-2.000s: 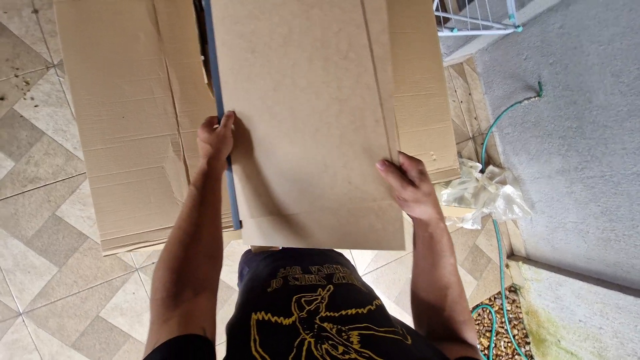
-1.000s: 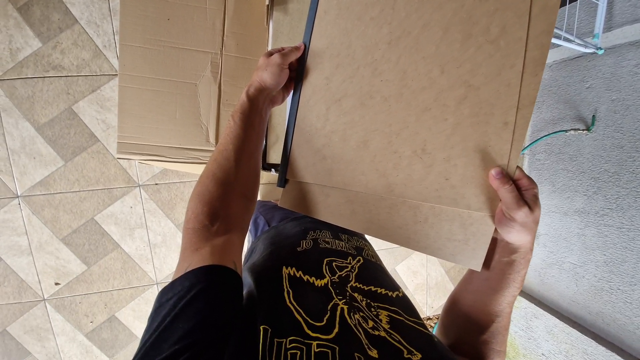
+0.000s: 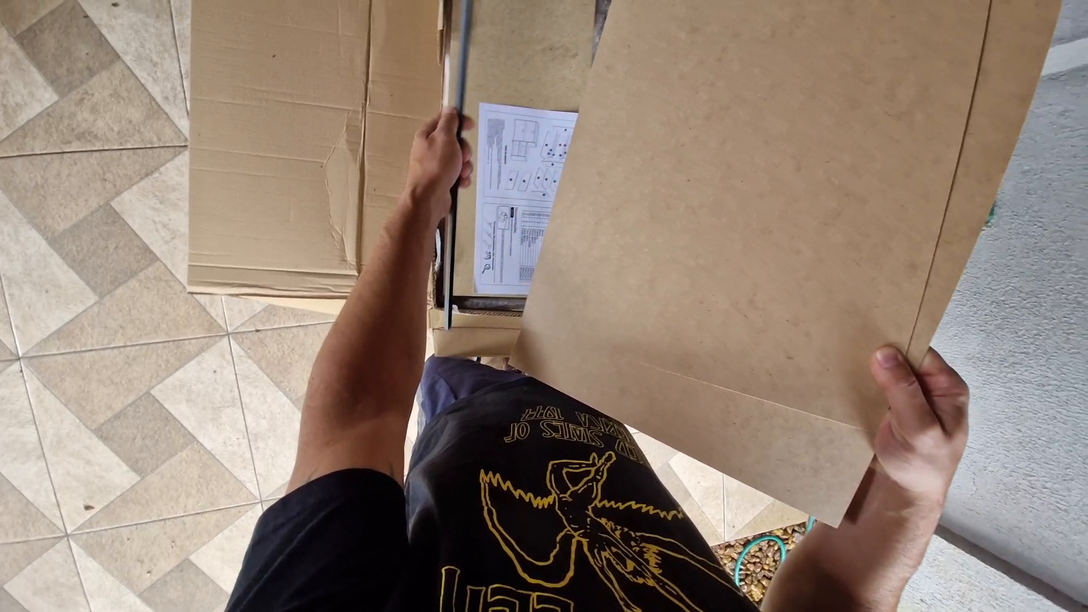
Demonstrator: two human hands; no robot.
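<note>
My left hand (image 3: 442, 157) grips a long thin dark strip (image 3: 463, 64) at the left side of the opened carton. On the right, my right hand (image 3: 922, 412) pinches the lower right edge of a large brown fibreboard panel (image 3: 748, 195), tilted over the carton. A printed sheet with assembly diagrams (image 3: 510, 204) lies on a tan board (image 3: 527, 55) inside the carton, partly covered by the panel. The panel's top edge is out of view.
The carton's cardboard flap (image 3: 276, 144) spreads left over the tiled floor (image 3: 110, 340). A rough grey wall (image 3: 1020, 323) runs along the right. Below it are a green hose (image 3: 761, 552) and pebbles (image 3: 786, 540).
The panel has moved right, away from the dark strip, with my right hand on it. The diagram sheet inside the carton has come into view.
</note>
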